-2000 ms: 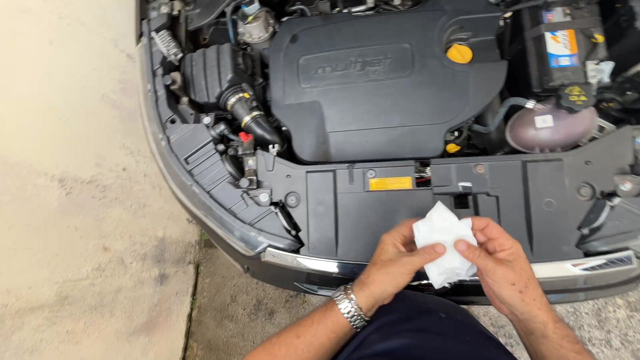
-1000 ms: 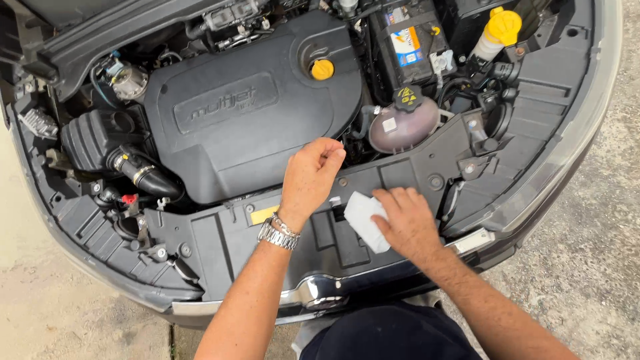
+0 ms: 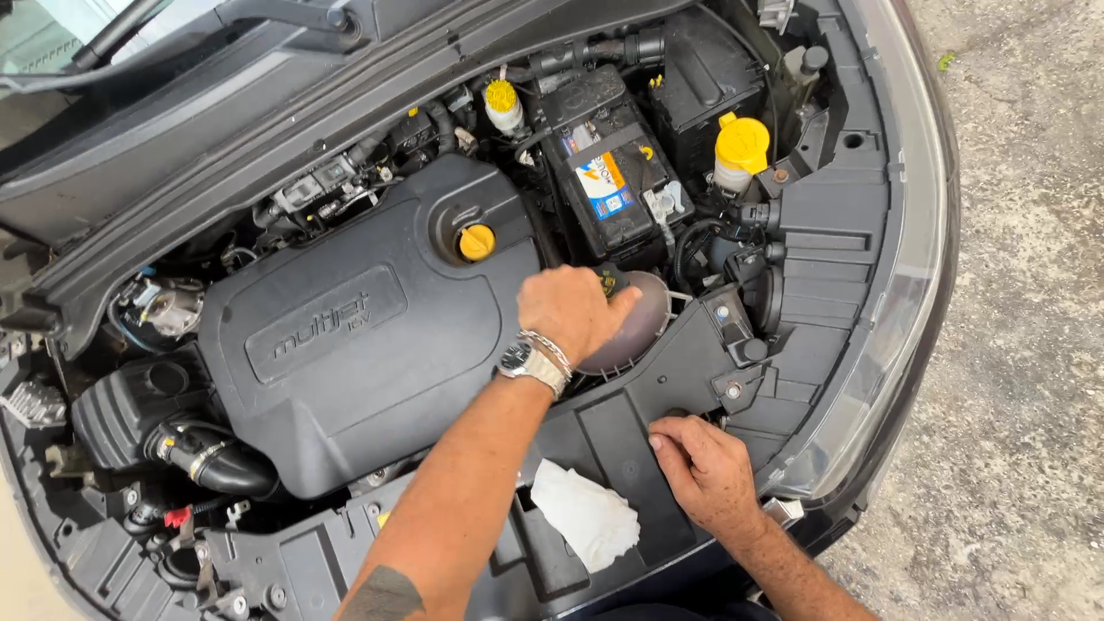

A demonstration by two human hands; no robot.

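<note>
My left hand (image 3: 573, 315), with a watch and a bracelet at its wrist, reaches over the pinkish coolant expansion tank (image 3: 634, 332). It lies beside the tank's dark cap (image 3: 609, 280); its fingertips are hidden, so a grip on anything cannot be made out. Lower right, my right hand (image 3: 703, 470) rests with curled fingers on the black front panel (image 3: 608, 423). Whether it holds something small does not show. Between the two arms a folded white paper towel (image 3: 586, 515) lies on the panel, touched by neither hand.
A black plastic engine cover (image 3: 362, 336) with a yellow oil filler cap (image 3: 477, 243) spans the middle. Behind the tank sit the car battery (image 3: 617, 172) and a yellow-capped washer filler neck (image 3: 740, 147). The headlight (image 3: 888, 302) curves along the right. An intake hose (image 3: 220, 461) is lower left.
My left hand has moved onto the area of the coolant tank. The white paper towel, under my right hand a second ago, now lies free on the panel. The view has shifted.
</note>
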